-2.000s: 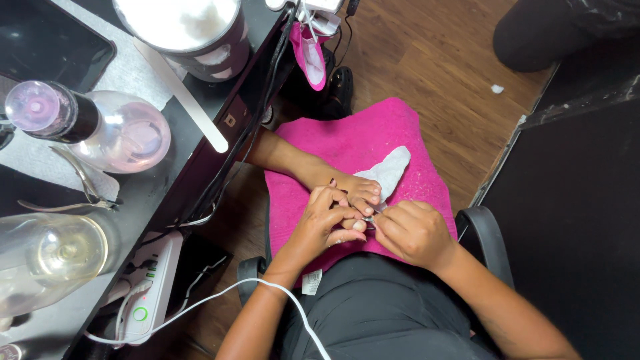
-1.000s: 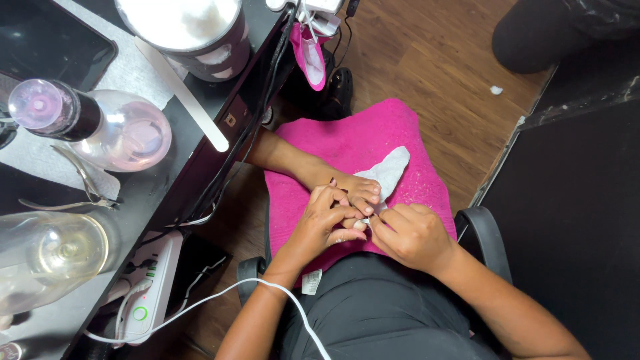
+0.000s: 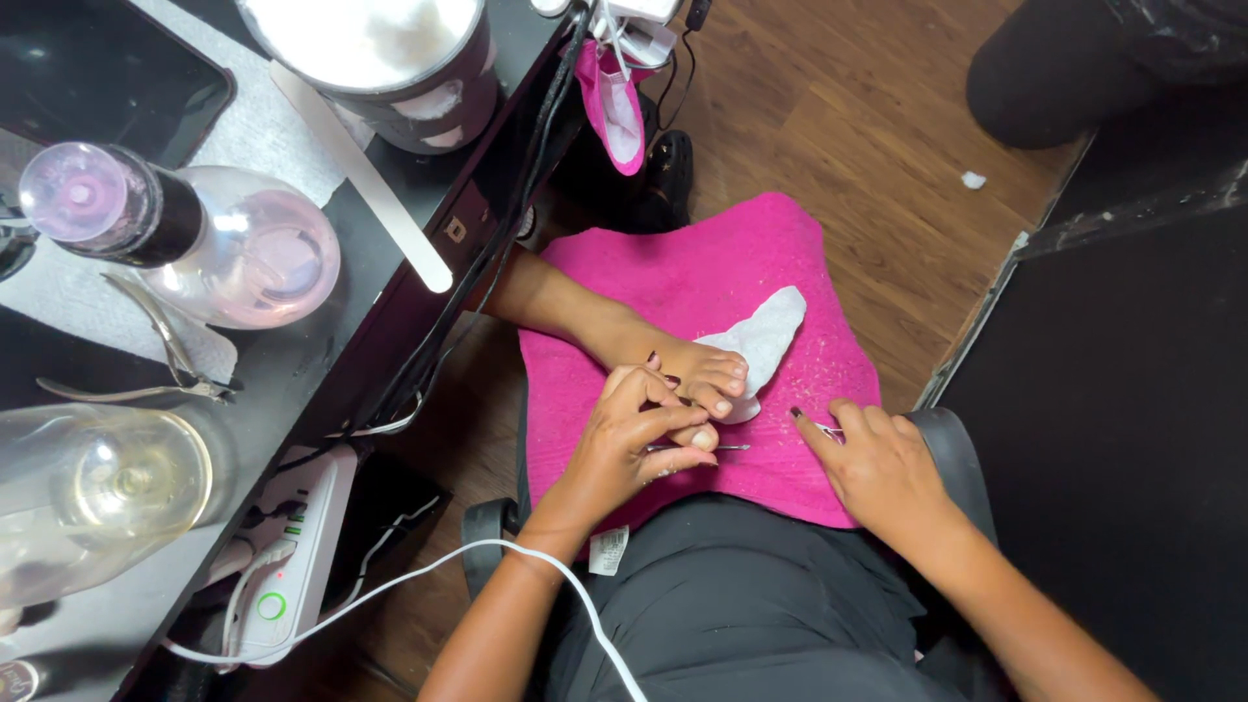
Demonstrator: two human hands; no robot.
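Note:
Another person's bare foot (image 3: pixel 629 336) rests on a pink towel (image 3: pixel 682 263) spread over my lap. My left hand (image 3: pixel 639 424) is at the toes, its fingers around the big toe (image 3: pixel 698 438). A thin metal tool (image 3: pixel 731 448) sticks out from under that hand beside the big toe; the grip on it is partly hidden. Off to the right, my right hand (image 3: pixel 868 453) lies at the towel's edge, with part of a small metal tool (image 3: pixel 830 430) showing by its fingers. A crumpled white wipe (image 3: pixel 765 336) lies beyond the toes, among pale flecks.
On the black table at left are a nail file (image 3: pixel 366 180), cuticle nippers (image 3: pixel 175 366), a pinkish pump bottle (image 3: pixel 249 249), a clear bottle (image 3: pixel 107 492) and a dark tub (image 3: pixel 439 107). A white cable (image 3: pixel 468 556) crosses near my left forearm. A power strip (image 3: pixel 292 546) is below the table.
My right hand has moved right, away from the toes, to the towel's edge. My left hand stays at the foot. The thin metal tool now shows beside the big toe.

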